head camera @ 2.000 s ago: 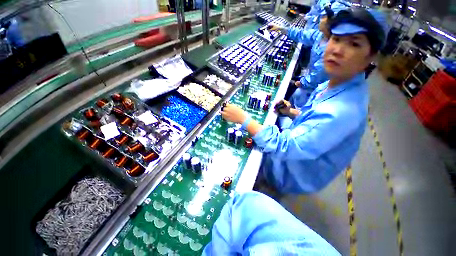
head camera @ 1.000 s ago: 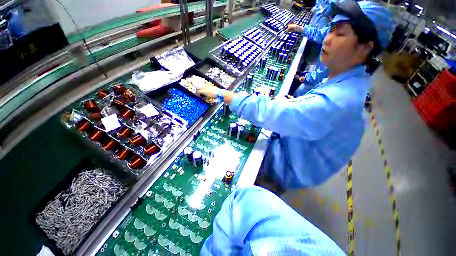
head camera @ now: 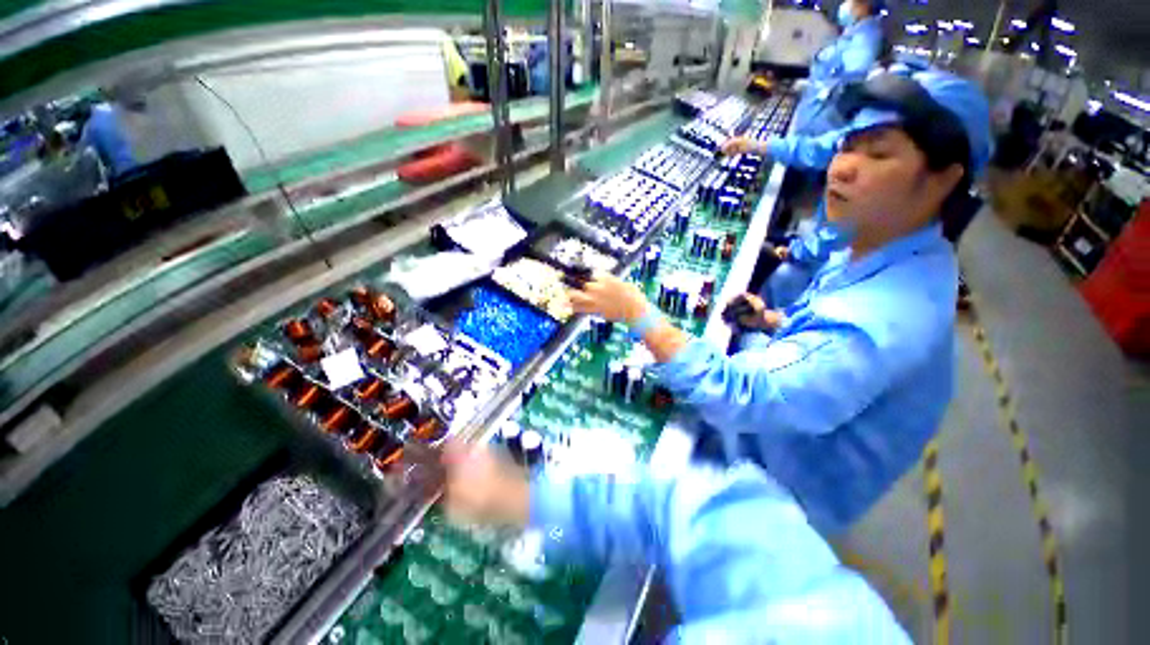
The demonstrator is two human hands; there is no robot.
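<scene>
My right hand (head camera: pixel 486 485) is blurred above the near green circuit board (head camera: pixel 423 582), beside the line rail and the near edge of the clear coil tray. Its fingers and anything in them cannot be made out. My left hand is out of the picture. The board has white half-round outlines and, farther up, dark upright capacitors (head camera: pixel 521 441). The clear tray (head camera: pixel 468 401) holds copper-wound coils (head camera: pixel 305 397) with white slips on top. A black bin of tangled silvery metal parts (head camera: pixel 259 561) stands at the lower left.
A person in light blue (head camera: pixel 820 359) stands close on the right, one hand (head camera: pixel 605 299) at the bin of cream parts (head camera: pixel 536 285). Blue discs (head camera: pixel 505 325) lie nearer. Capacitor trays (head camera: pixel 631 202) and more workers are farther along. A metal rail (head camera: pixel 331 599) divides boards from bins.
My right hand has come into view and reaches left over the board. The view has shifted, so the scene sits lower and farther right. The other person's hand still hovers at the bins.
</scene>
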